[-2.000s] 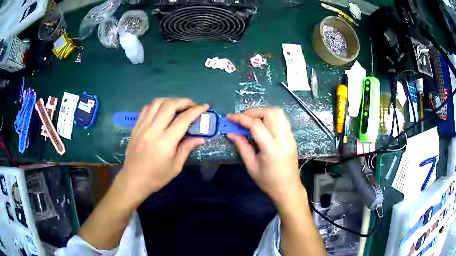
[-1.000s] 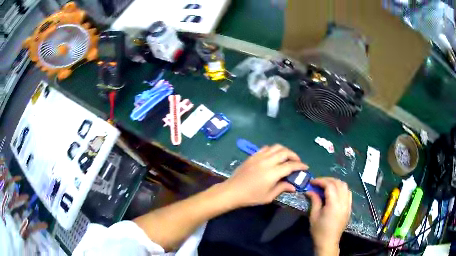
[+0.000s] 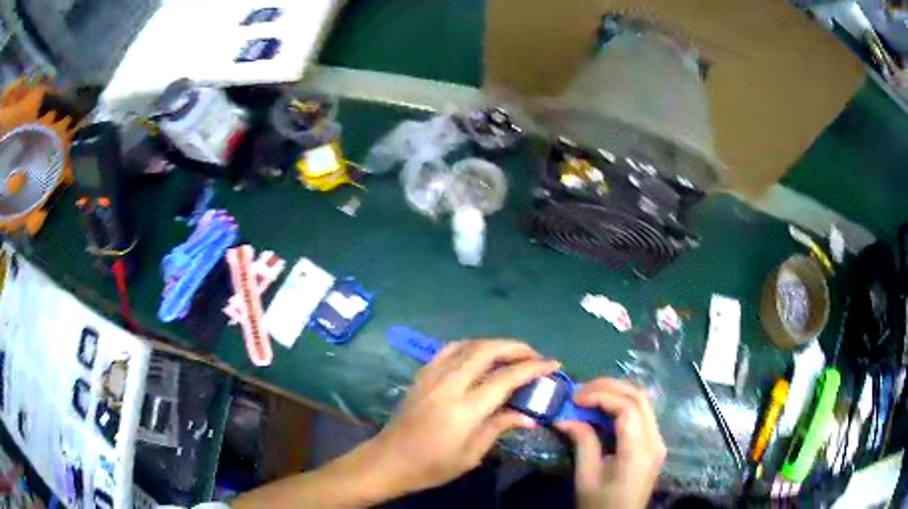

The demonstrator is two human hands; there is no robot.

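A blue smartwatch (image 3: 543, 396) with a white label on its back is held just above the bench's front edge. My left hand (image 3: 466, 410) grips its case and the blue strap on the left side; the strap's end sticks out past my fingers. My right hand (image 3: 619, 433) pinches the blue strap on the other side, close to the case. Parts of the case and strap are hidden by my fingers.
At left lie a blue watch body (image 3: 341, 310), pink straps (image 3: 249, 304) and blue straps (image 3: 199, 263). A fan (image 3: 612, 231) stands at the back. At right are a screw dish (image 3: 795, 301), an orange screwdriver (image 3: 769, 422) and a green electric screwdriver (image 3: 811, 425).
The view has swung left, then partly back right and up, showing more of the back of the bench. Both hands still hold the watch in much the same grip.
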